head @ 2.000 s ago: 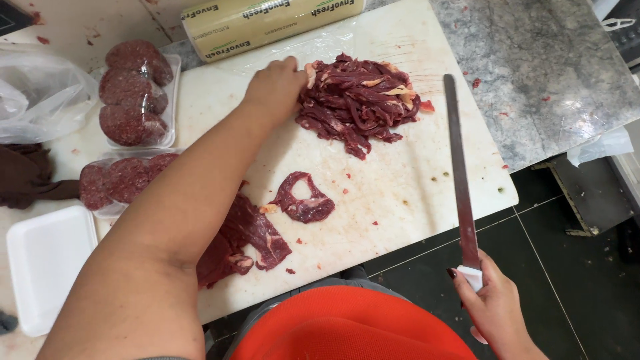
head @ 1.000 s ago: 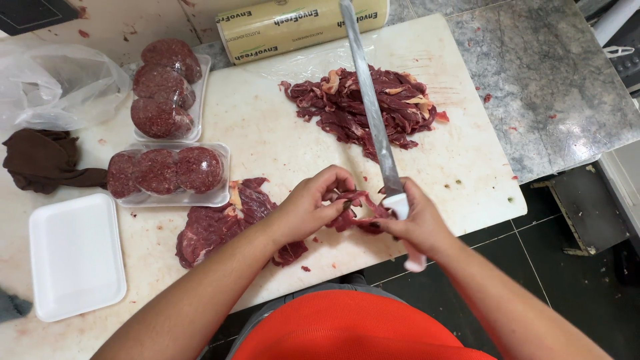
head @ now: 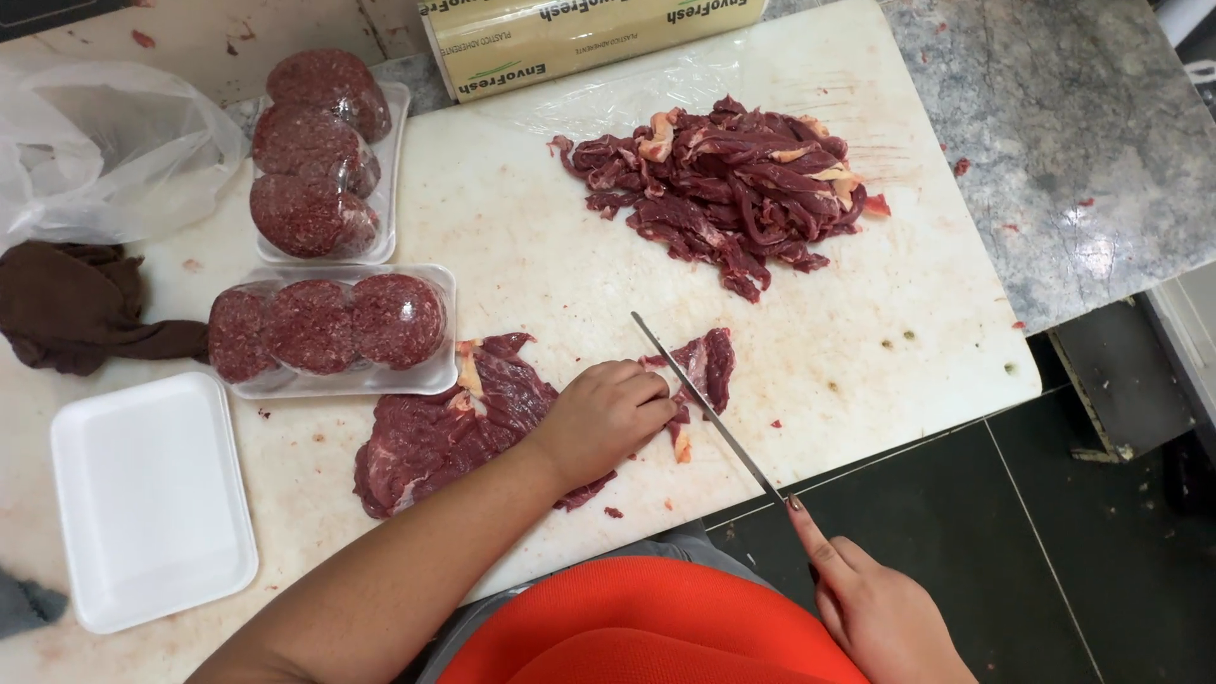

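Observation:
My left hand (head: 608, 418) presses a small piece of raw red meat (head: 711, 366) on the white cutting board (head: 912, 380). In my right hand (head: 874, 598), past the board's near edge, is a long narrow knife (head: 727, 437), its index finger along the top near the handle, which is mostly hidden. The blade lies across the small piece, just right of my left fingers. A larger slab of raw meat (head: 427, 442) lies under and left of my left wrist. Cut strips of meat (head: 731, 185) form a pile farther back on the board.
Two wrapped trays of ground meat portions (head: 318, 161) (head: 328, 328) stand at left. Near them are an empty white foam tray (head: 152, 503), a brown cloth (head: 66, 304) and a plastic bag (head: 104, 152). A plastic film roll (head: 589, 38) lies behind; a grey stone counter (head: 1064, 142) extends right.
Both hands were together on a piece of meat with the knife raised a second ago. Now the left hand presses it to the board and the blade is down across it.

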